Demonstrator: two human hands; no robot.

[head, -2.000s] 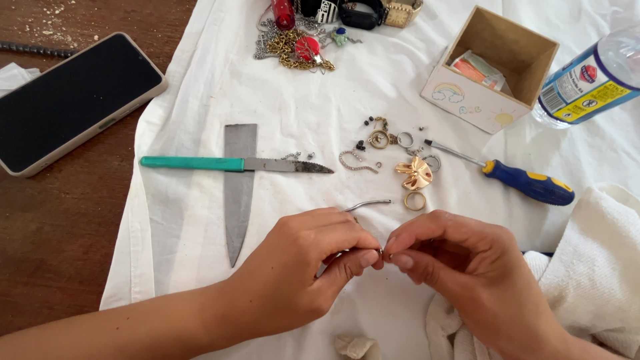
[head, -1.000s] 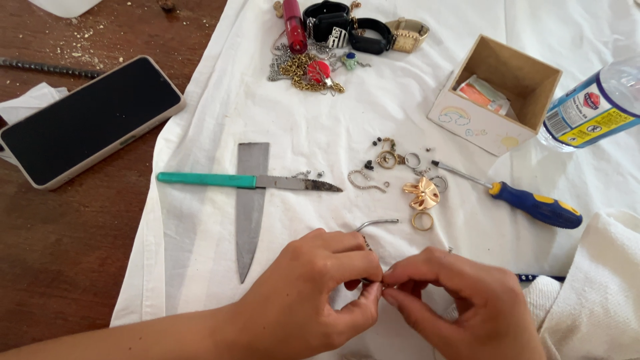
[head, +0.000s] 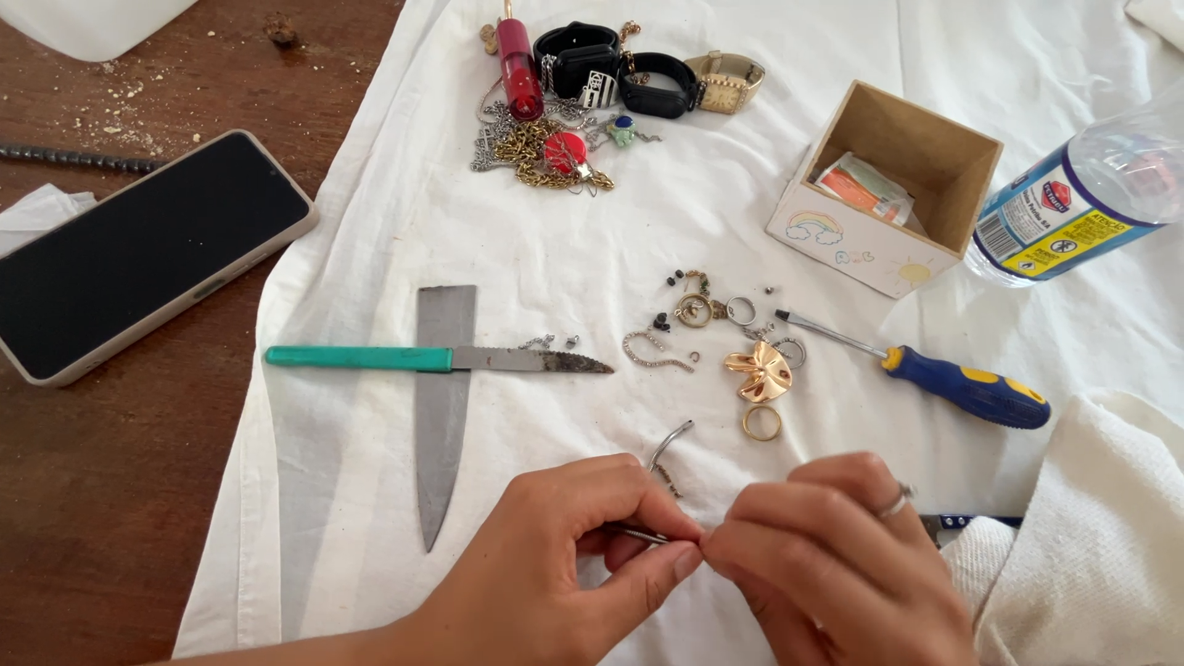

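Note:
My left hand pinches a thin metal piece between thumb and forefinger. The fingertips of my right hand, which wears a ring, meet the left ones at the piece's end; what they grip there is hidden. Just beyond the hands lie a curved metal rod and a short dark chain. Farther up are a gold-coloured ring, a gold petal-shaped ornament, a small bracelet chain and other rings. A green-handled serrated knife lies across a bare metal blade.
A blue and yellow screwdriver lies right, below a small wooden box and a plastic bottle. Watches, tangled chains and a red tube lie at the top. A phone rests left, a white towel right.
My right hand has turned, its knuckles now higher and its ring showing. A thin metal piece now shows in my left fingers. Both hands stay together at the fingertips.

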